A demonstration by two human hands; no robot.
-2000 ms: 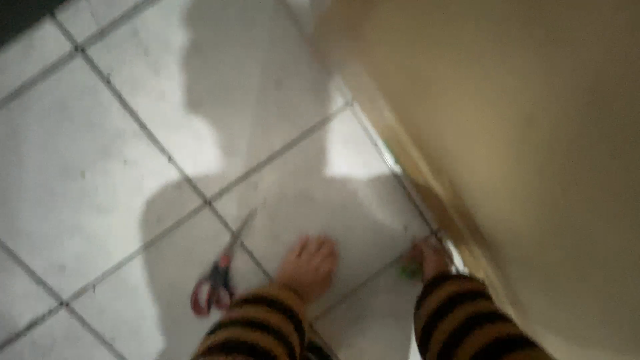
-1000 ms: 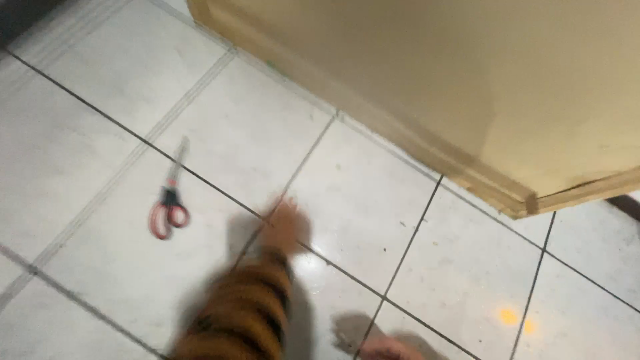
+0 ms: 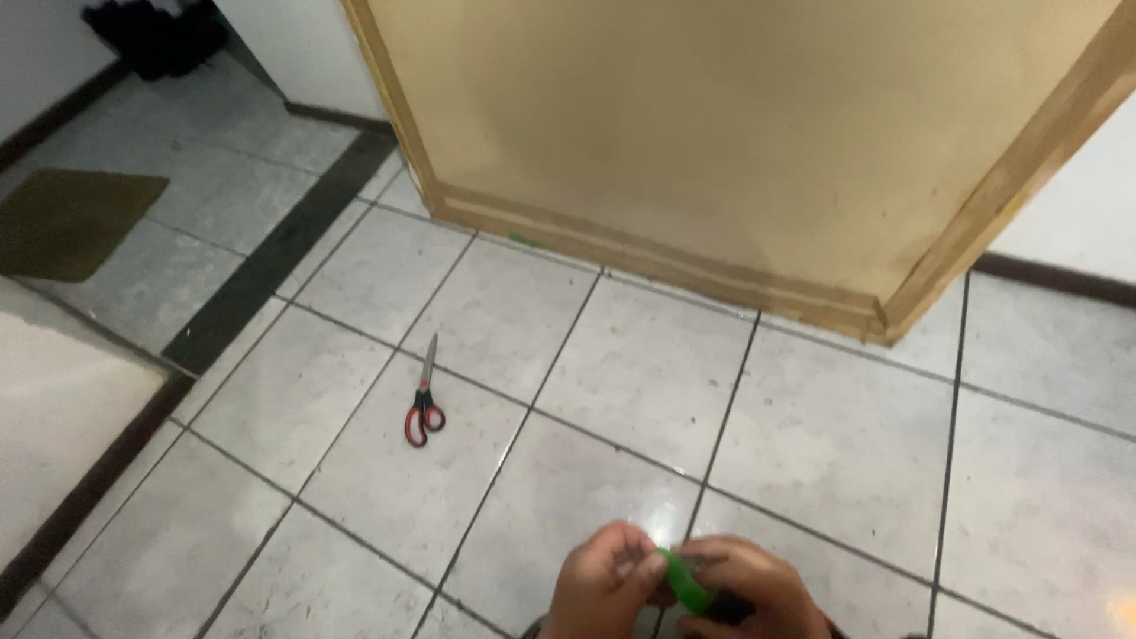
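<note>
At the bottom of the head view, my left hand (image 3: 608,581) pinches the edge of a roll of green tape (image 3: 683,586) between thumb and fingertips. My right hand (image 3: 754,586) grips the same roll from the right, its fingers covering part of it. The two hands are close together above the tiles. A pair of scissors (image 3: 424,404) with red and black handles lies on the floor, up and left of my hands, its blades pointing away and together.
A large tan panel (image 3: 666,151) with a taped border stands on the tiled floor, a small green piece (image 3: 525,240) at its lower edge. Farther left are a dark threshold strip (image 3: 284,248), an olive mat (image 3: 80,222) and a dark heap (image 3: 160,35).
My hands, low by the panel's base two seconds ago, are now together on the green roll, away from the panel. The view has swung widely. The scissors still lie on the floor.
</note>
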